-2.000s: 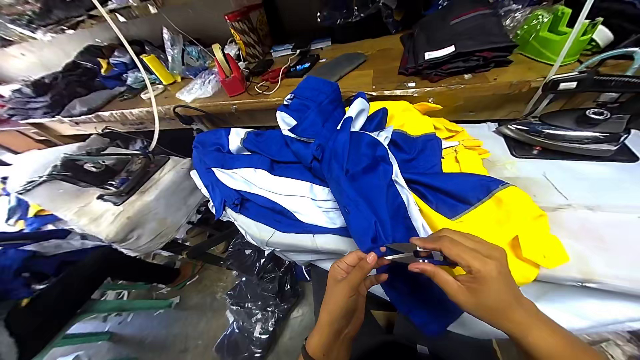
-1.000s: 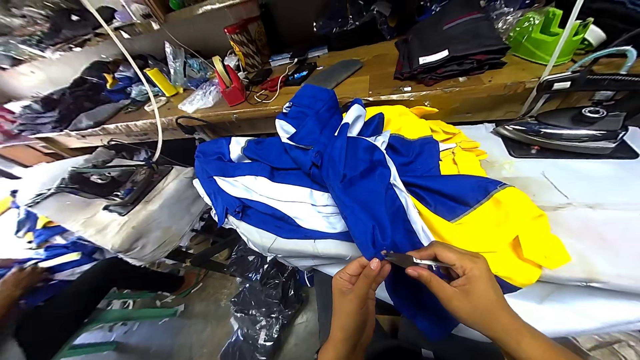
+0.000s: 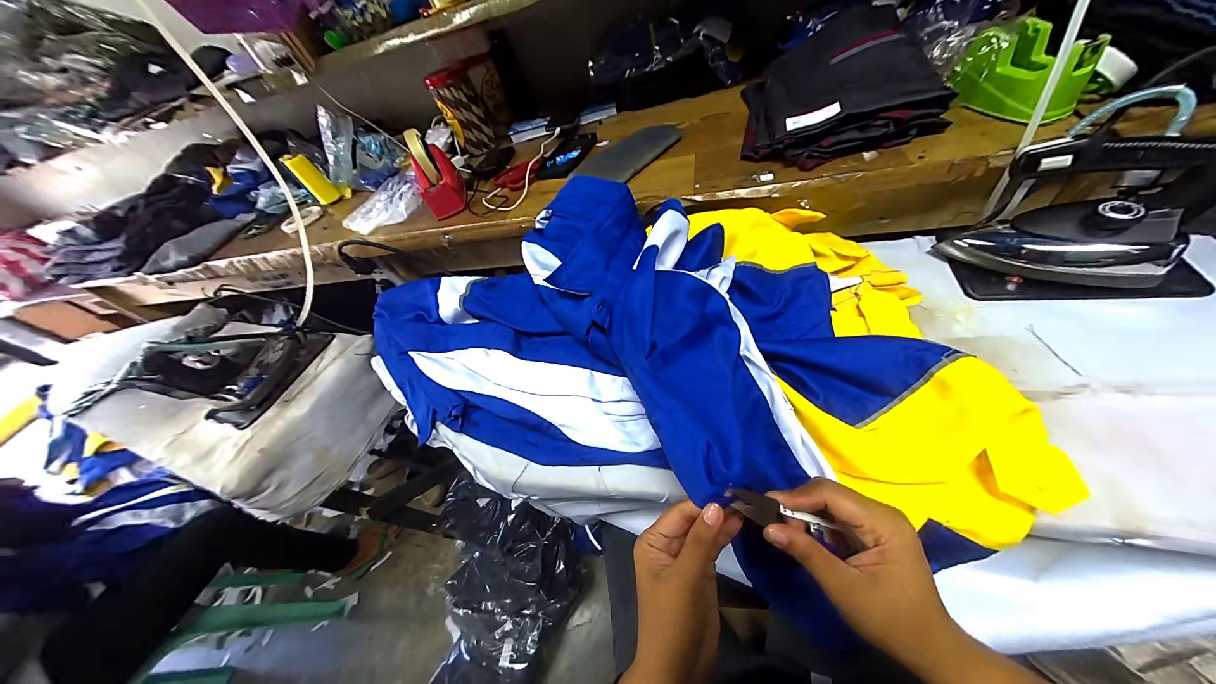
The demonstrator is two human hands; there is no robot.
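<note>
A blue and white garment [image 3: 684, 380] lies over the near edge of a white-covered ironing table, part of it hanging down. My left hand [image 3: 679, 560] pinches the blue fabric at that edge between thumb and fingertips. In my right hand [image 3: 845, 541] is a small pair of thread snips [image 3: 760, 508], its dark blades pointing left and touching or almost touching the pinched fabric. Whether the blades are closed is too small to tell. Under and to the right of the blue cloth spreads a yellow and navy garment [image 3: 950, 437].
A steam iron [image 3: 1073, 247] rests on its dark pad at the right. Another iron [image 3: 237, 370] stands on a padded board at the left. Behind, a wooden shelf [image 3: 703, 157] holds folded dark garments [image 3: 845, 85] and a red tape dispenser [image 3: 439, 180]. A seated person's leg [image 3: 190, 570] shows lower left.
My right hand has turned the snips, and their blades now point toward the fabric at my left fingertips. The other person's hand, seen at the left edge one second ago, is out of view.
</note>
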